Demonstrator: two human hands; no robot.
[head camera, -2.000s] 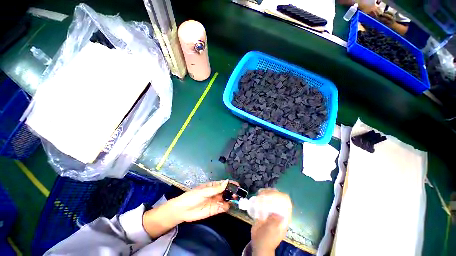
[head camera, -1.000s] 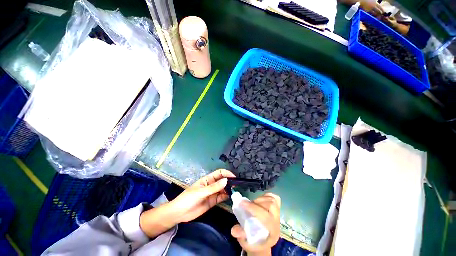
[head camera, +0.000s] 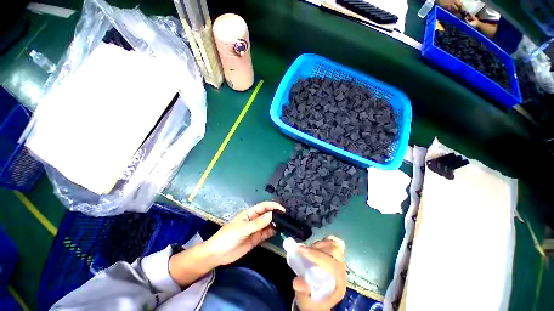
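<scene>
My left hand (head camera: 246, 234) holds one end of a black housing (head camera: 293, 225) over the bench's front edge. My right hand (head camera: 325, 267) grips the white translucent glue bottle (head camera: 308, 267), its narrow tip pointing up and left, at the housing's lower side near my left fingertips. Whether the tip touches cannot be told. Small black pieces (head camera: 319, 185) lie heaped on the bench just beyond my hands. More of them fill the light-blue basket (head camera: 280, 97) behind the heap.
A white wipe (head camera: 387, 189) lies right of the heap. Finished parts (head camera: 446, 164) sit on white layered sheets (head camera: 461, 237) at right. A plastic-lined carton with a white sheet (head camera: 91, 115) is at left. A pink cylinder (head camera: 234, 54) stands by a post. Another person's hands (head camera: 480, 25) show beyond a dark-blue bin (head camera: 474, 79).
The housing has turned in my left hand, its free end now angled down to the right. The bottle has gone from sideways to tip-up, and my right hand has shifted slightly.
</scene>
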